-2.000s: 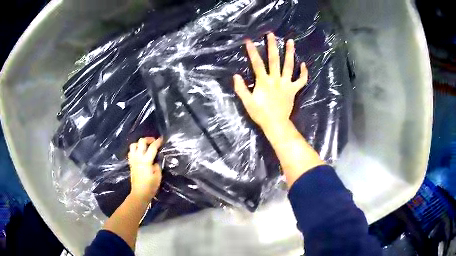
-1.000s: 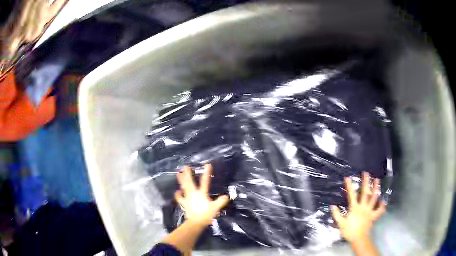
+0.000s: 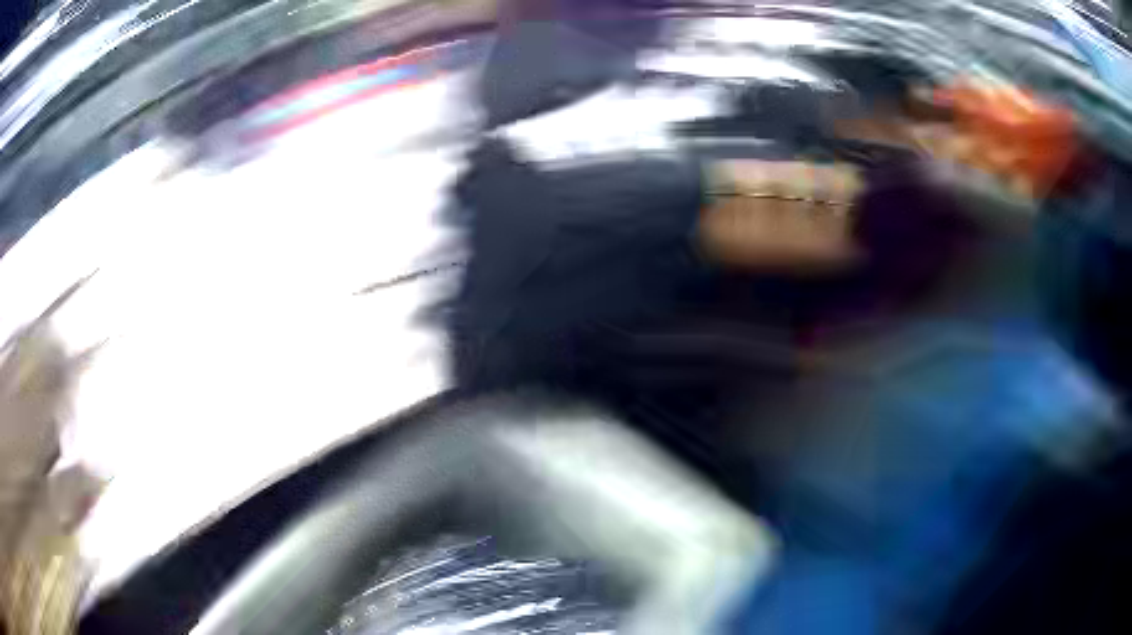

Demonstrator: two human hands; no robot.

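Note:
The off-white tub is blurred at the bottom of the view, with only its far rim and corner showing. Inside it, bagged garments show as dark cloth under shiny clear film with white streaks, cut off by the bottom edge. Neither of my hands is in the picture.
A white worktable fills the left, with dark garments over its right part. A blurred brown block-like thing is right of centre. An orange patch is at the upper right and a blue area at the lower right.
The view has swung up and away from the tub, which now shows only at the bottom. Both hands, earlier spread over the bagged garments, have left the picture.

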